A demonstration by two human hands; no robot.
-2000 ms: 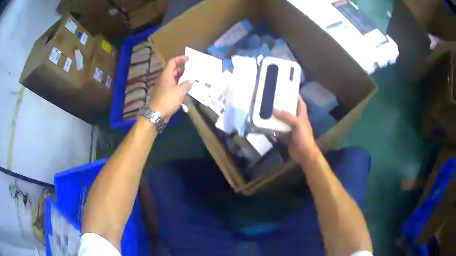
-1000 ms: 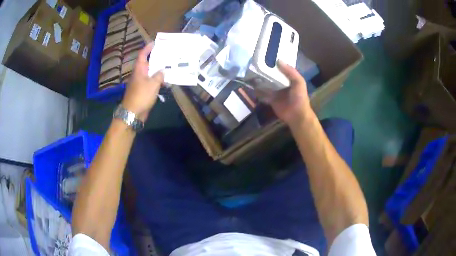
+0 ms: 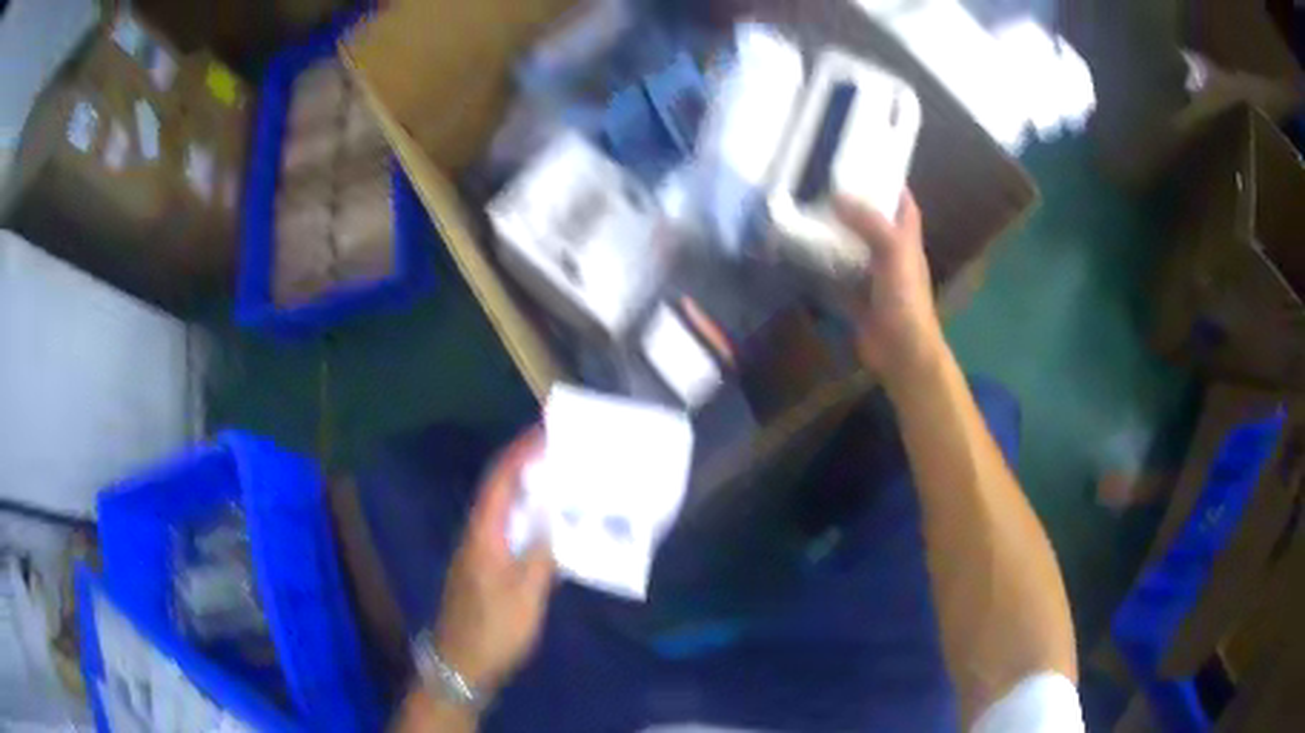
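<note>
My right hand [image 3: 890,272] holds the lower end of the cream-white device [image 3: 844,151] with the black oval window, above the open carton [image 3: 461,236]. White or clear material [image 3: 744,129] lies against the device's left side; whether it is a bag or a box is blurred. My left hand [image 3: 504,551] grips a white folded accessory pack [image 3: 616,487] with small dark print, at the carton's near left edge, above my lap. The fingers behind the pack are partly hidden. The frame is blurred by motion.
Small boxes [image 3: 580,229] lie loose in the carton. A blue crate [image 3: 255,308] with brown-beige packs stands left, beside labelled cartons [image 3: 93,158]. Blue crates [image 3: 286,530] stand lower left. Open cartons [image 3: 1216,244] and a blue crate [image 3: 1195,530] are right. White packs [image 3: 1002,72] lie at top.
My left hand has moved down and right with the white pack, away from the device and over my lap. My right hand has moved slightly right, still holding the device.
</note>
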